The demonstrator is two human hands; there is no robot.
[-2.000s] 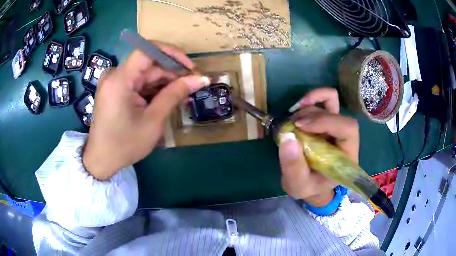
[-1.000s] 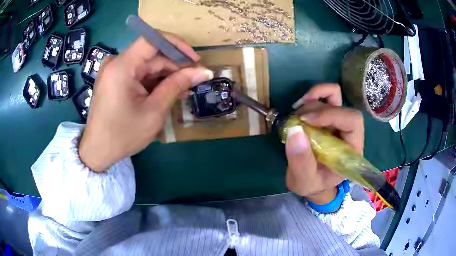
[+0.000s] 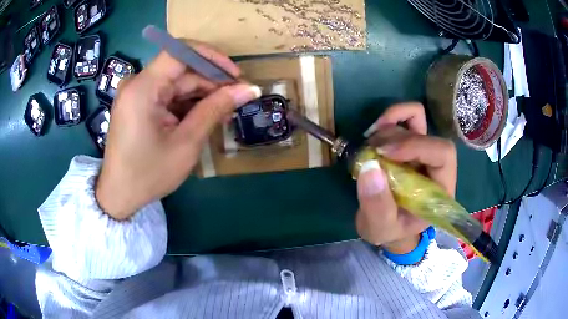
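Note:
A black watch housing [image 3: 263, 122] with silvery parts inside sits in the recess of the brown holding fixture [image 3: 317, 112]. My left hand [image 3: 159, 124] grips flat grey tweezers [image 3: 190, 57] at the housing's upper left; the tweezers' tips are hidden by my fingers. My right hand [image 3: 405, 168] holds the soldering iron [image 3: 423, 196] by its yellow-wrapped handle. The iron's barrel points left, and its tip is at the housing's right inner edge. Whether the tip touches a part cannot be told.
Several loose housings [image 3: 68, 106] lie at the left. A cardboard sheet [image 3: 212, 28] with scattered tiny bits lies beyond the fixture. The tip-cleaning pot [image 3: 442, 93] stands right, near white paper strips [image 3: 514, 134] and a black fan [image 3: 461, 22]. A red basket [image 3: 489, 221] shows at lower right.
The view has shifted slightly, so the fixture and housings sit a little higher in the picture than two seconds ago. Both hands keep their holds, and the iron's tip stays at the housing's right side.

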